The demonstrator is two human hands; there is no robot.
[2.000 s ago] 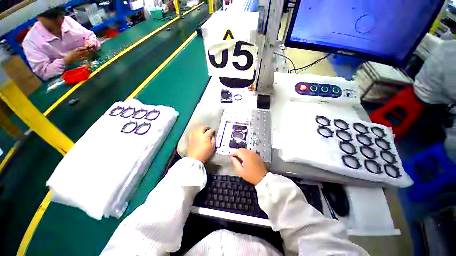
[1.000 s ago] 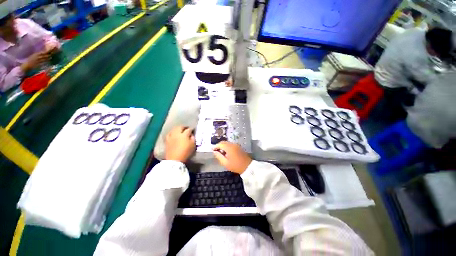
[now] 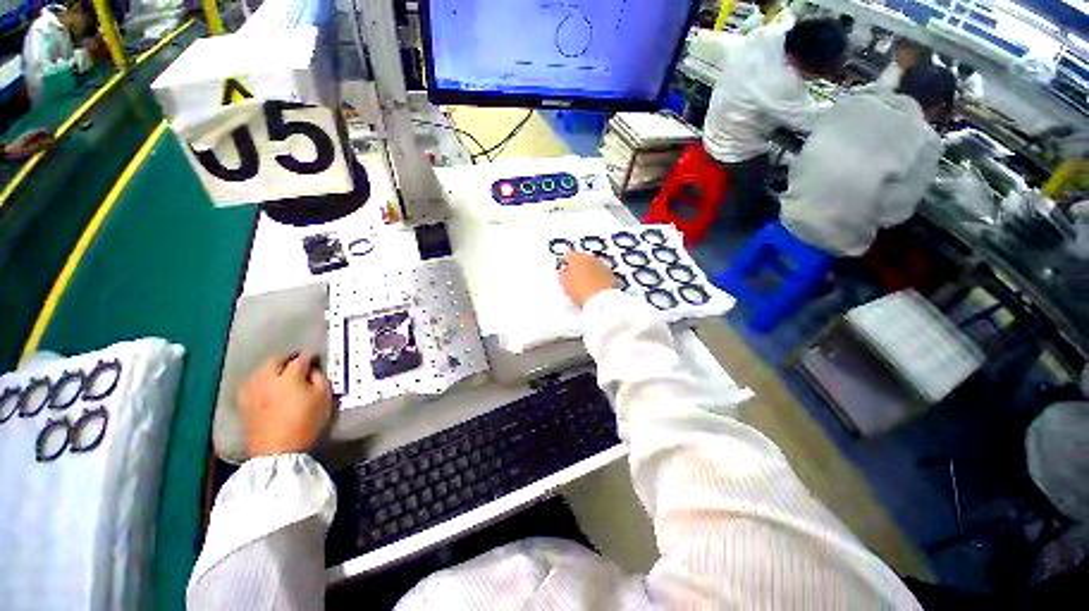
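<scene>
My right hand [image 3: 586, 278] is over the left side of the right foam sheet stack [image 3: 522, 313], with its fingertips at the ring parts [image 3: 637, 258] laid in rows; it covers some rings, and I cannot tell whether it grips one. My left hand [image 3: 287, 403] rests, fingers curled, on the white table left of the base plate [image 3: 444, 313]. A small dark spot shows at its fingertips; whether it holds something is unclear. The dark fixture [image 3: 394, 344] sits on the plate, with a round outline in it.
The machine head [image 3: 269, 149] marked 05 and the column [image 3: 406, 143] stand behind the plate. The keyboard [image 3: 478, 460] is below it. The left foam stack [image 3: 125, 477] holds several rings. A control panel [image 3: 534, 189] and monitor [image 3: 549, 48] are behind. Seated people are at the right.
My right hand has moved from the plate's front edge to the rings on the right foam stack. My left hand stays left of the plate. The view has turned right.
</scene>
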